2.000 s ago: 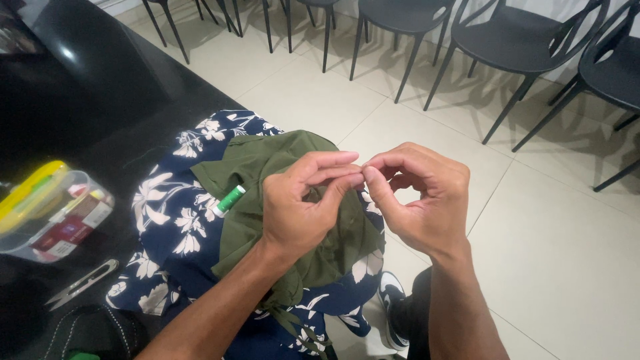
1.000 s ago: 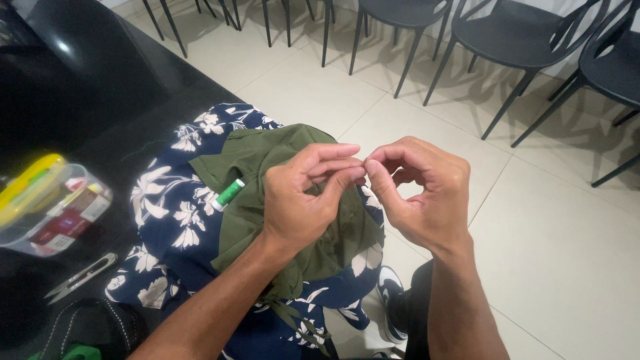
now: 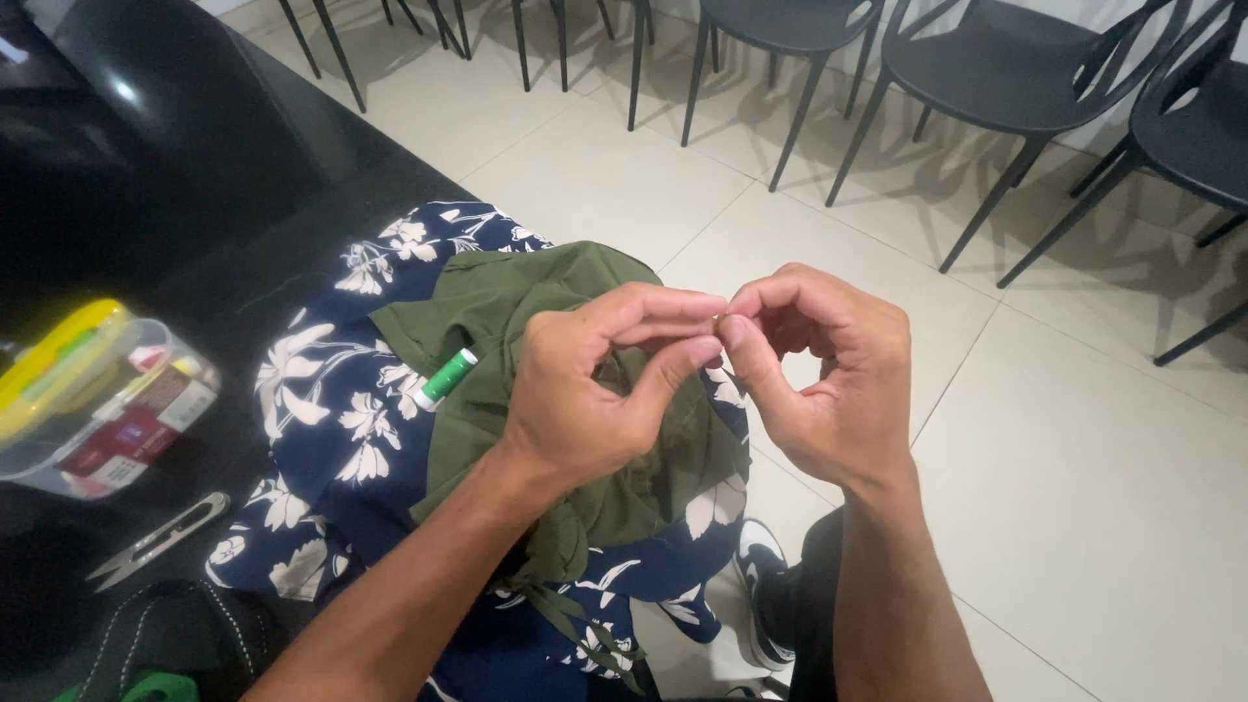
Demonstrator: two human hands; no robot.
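My left hand point(image 3: 614, 380) and my right hand point(image 3: 829, 375) meet at their fingertips above a draped cloth. Between the pinched tips shows a tiny bit of something thin, too small to name. Below them lies olive green fabric point(image 3: 546, 292), with narrow ties at its lower end, on navy fabric point(image 3: 331, 419) printed with pale flowers. A spool of green thread point(image 3: 448, 378) rests on the green fabric's left part, beside my left wrist.
On the black table point(image 3: 322, 166) at left are a clear plastic tub point(image 3: 185, 380) with a yellow lid, thread snips point(image 3: 161, 541) and a dark stitched item point(image 3: 185, 624). Several black chairs point(image 3: 1004, 68) stand across the tiled floor. A sneaker point(image 3: 760, 585) shows below.
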